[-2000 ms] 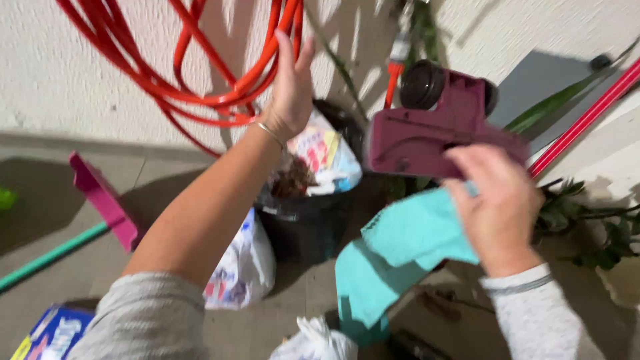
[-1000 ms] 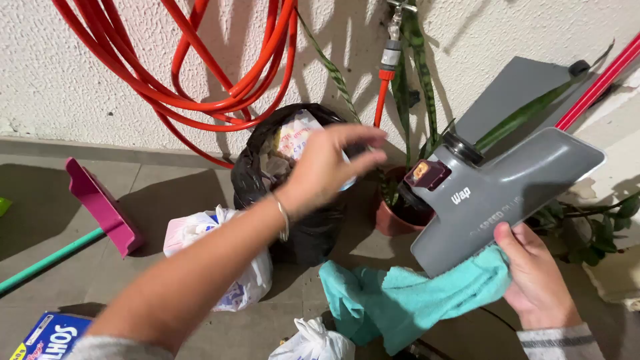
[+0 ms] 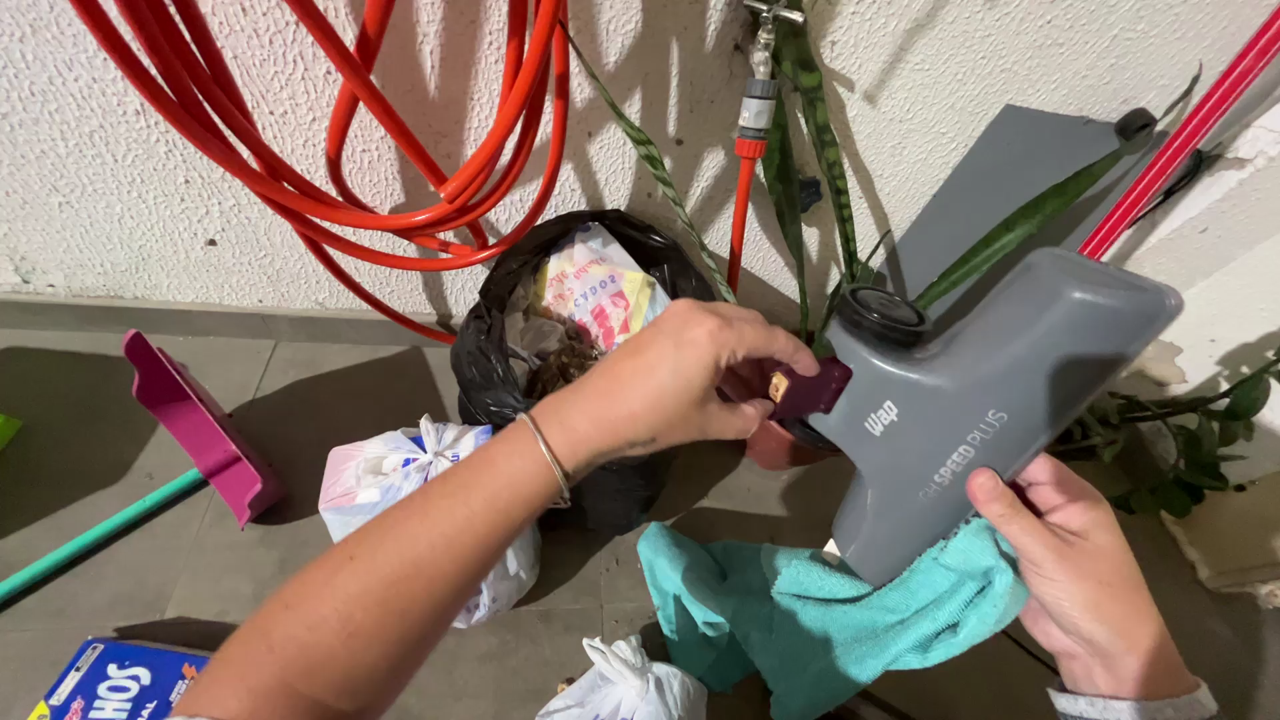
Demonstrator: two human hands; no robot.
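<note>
My right hand [image 3: 1080, 570] grips the lower edge of a grey plastic Wap appliance part [image 3: 960, 400], with a turquoise cloth [image 3: 830, 610] held against it and hanging below. The part is T-shaped, with a wide flat end and a round black piece [image 3: 882, 314] at its neck. My left hand [image 3: 700, 375] pinches a small dark purple piece [image 3: 815, 388] at the part's narrow end, between thumb and fingers. Behind the left wrist stands a bin lined with a black bag [image 3: 490, 330], full of rubbish.
Coiled orange hose [image 3: 400, 215] hangs on the white wall. Tied plastic bags [image 3: 500, 575] [image 3: 625, 690] and a blue box [image 3: 115, 680] sit on the tiles, beside a magenta dustpan [image 3: 200, 420] with a turquoise handle. At right are long-leaved plants [image 3: 1040, 220] and a red pole [image 3: 1190, 130].
The part, earlier seen from its purple side, now shows its grey side. My left hand has moved from near the hose, past the bin, to the small purple piece.
</note>
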